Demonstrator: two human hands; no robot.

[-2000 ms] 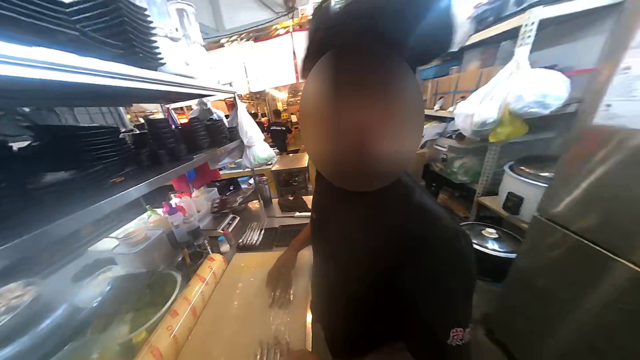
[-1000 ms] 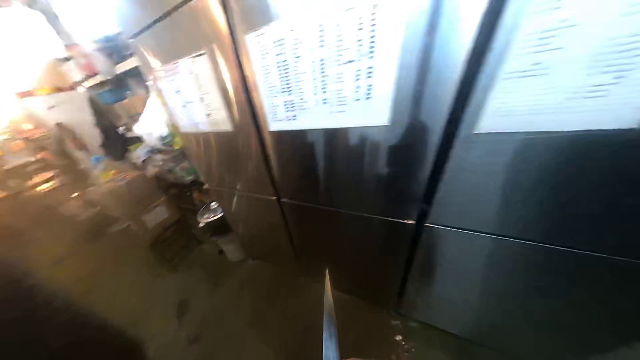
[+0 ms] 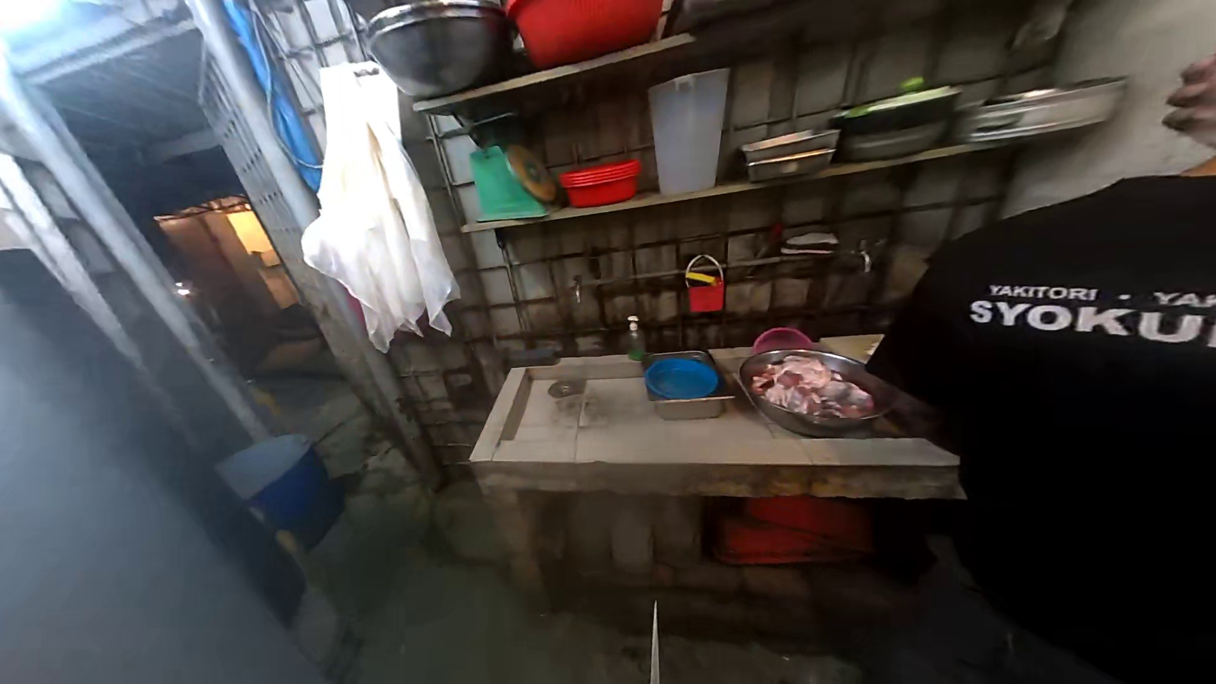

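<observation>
Neither of my hands is in view. A narrow pointed metal blade, likely a knife's, rises from the bottom edge of the head view; its handle and whatever holds it are out of frame. Farther off, a large metal bowl of raw meat stands on a tiled sink counter. A blue round basin or lid lies over a rectangular metal pan to the bowl's left. Behind them are a pink bowl and a pump bottle.
A co-worker in a black shirt stands close on the right, partly beside the counter. Wall shelves hold basins, a green scale and metal pans. White cloths or bags hang left, above a blue bucket. The floor looks wet.
The view has swung from steel cabinet doors to the sink counter and shelves. The blade tip shows at the bottom both one second ago and now.
</observation>
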